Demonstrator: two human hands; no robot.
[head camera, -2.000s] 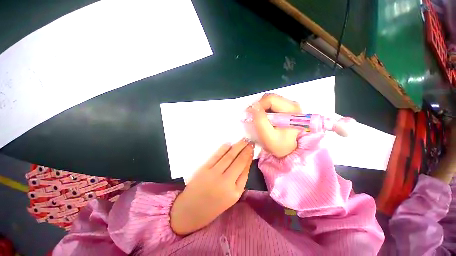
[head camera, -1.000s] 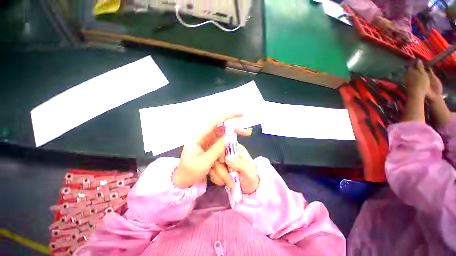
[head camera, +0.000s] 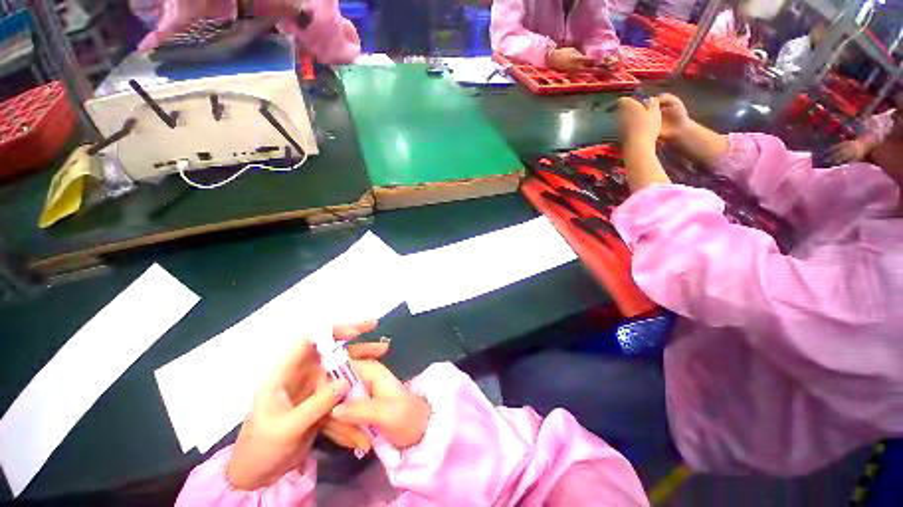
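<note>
A thick white-pink pen (head camera: 344, 368) with dark print stands roughly upright between my two hands. My left hand (head camera: 284, 414) is around its upper part and side, with the fingers bent. My right hand (head camera: 381, 404) holds its lower barrel. Both hands are above the near edge of white paper sheets (head camera: 267, 332) that lie on the dark green bench, at least two of them overlapping. Another white strip (head camera: 495, 265) lies to the right, touching the middle sheets. A separate white strip (head camera: 84, 371) lies at the left. No writing can be made out.
A cream-white box with black antennas (head camera: 208, 124) and a yellow packet (head camera: 67, 185) are at the back left. A green board (head camera: 426, 129) is behind the papers. A neighbouring worker's arms (head camera: 693, 238) reach over a red tray of black parts (head camera: 594, 233) at the right.
My view has swung up and to the right, showing the box and neighbouring workers. Since the earliest frame my left hand has left the paper, and the pen has gone from writing position to between both hands.
</note>
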